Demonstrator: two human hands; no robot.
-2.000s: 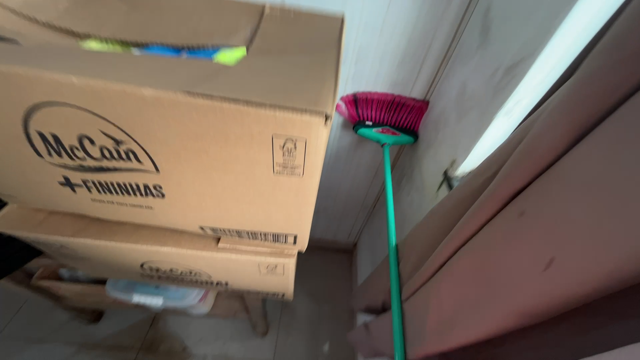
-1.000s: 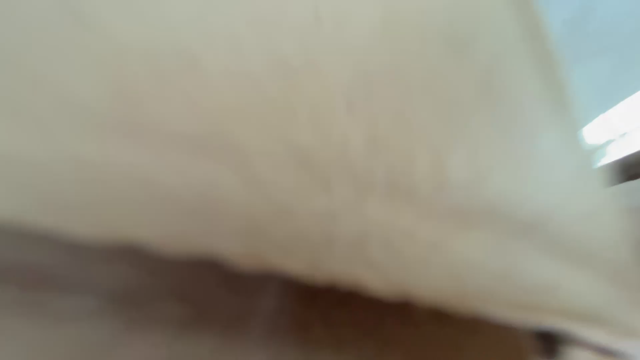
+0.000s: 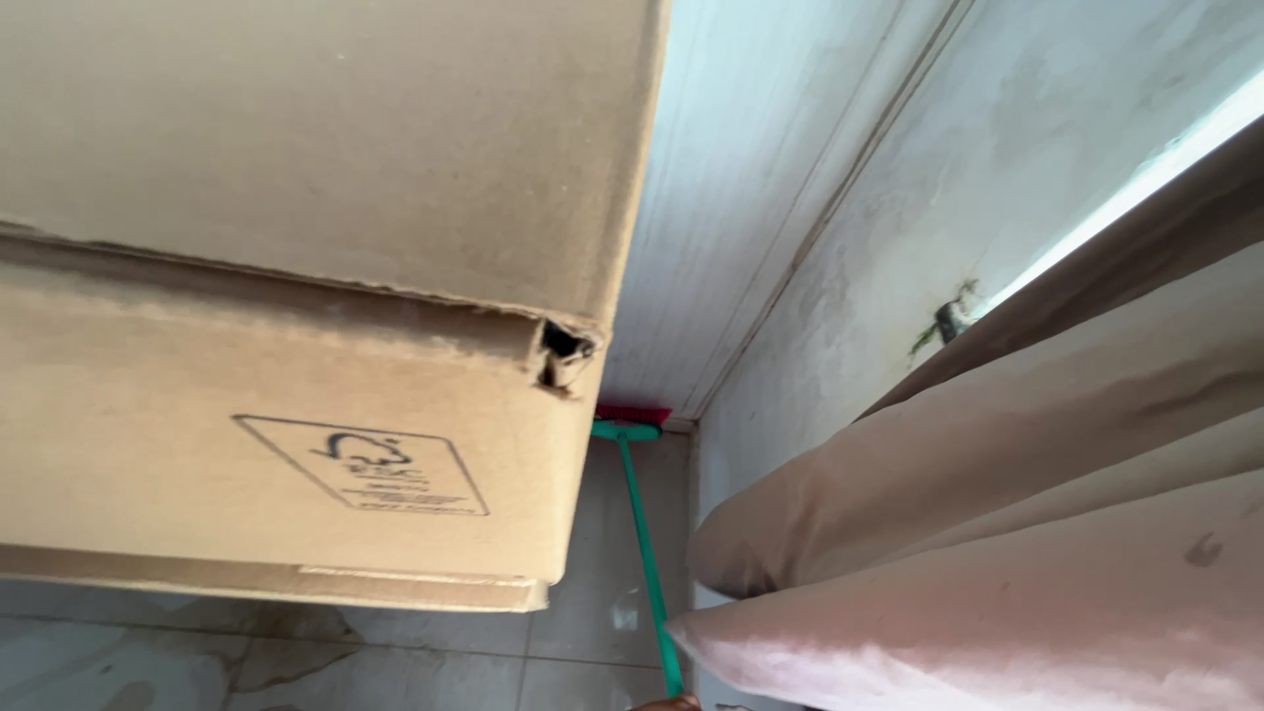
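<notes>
A green broom handle [image 3: 647, 563] slants down through the gap between a cardboard box [image 3: 415, 454] and a curtain. Its green head [image 3: 632, 432] with magenta bristles [image 3: 642, 414] is low in the corner by the floor, partly hidden by the box. At the bottom edge, a small part of what looks like my right hand [image 3: 670, 703] is closed around the handle; most of it is cut off. A tiny sliver of skin shows beside it, too little to identify. My left hand cannot be made out.
The large box fills the left side, with a torn hole [image 3: 563, 346] near its corner. A brownish-pink curtain [image 3: 987, 553] bulges in from the right. Pale walls [image 3: 869, 227] meet above the tiled floor [image 3: 425, 632].
The broom head, higher against the wall two seconds ago, is now low by the floor in the corner. The view has swung strongly and cardboard now fills more of it.
</notes>
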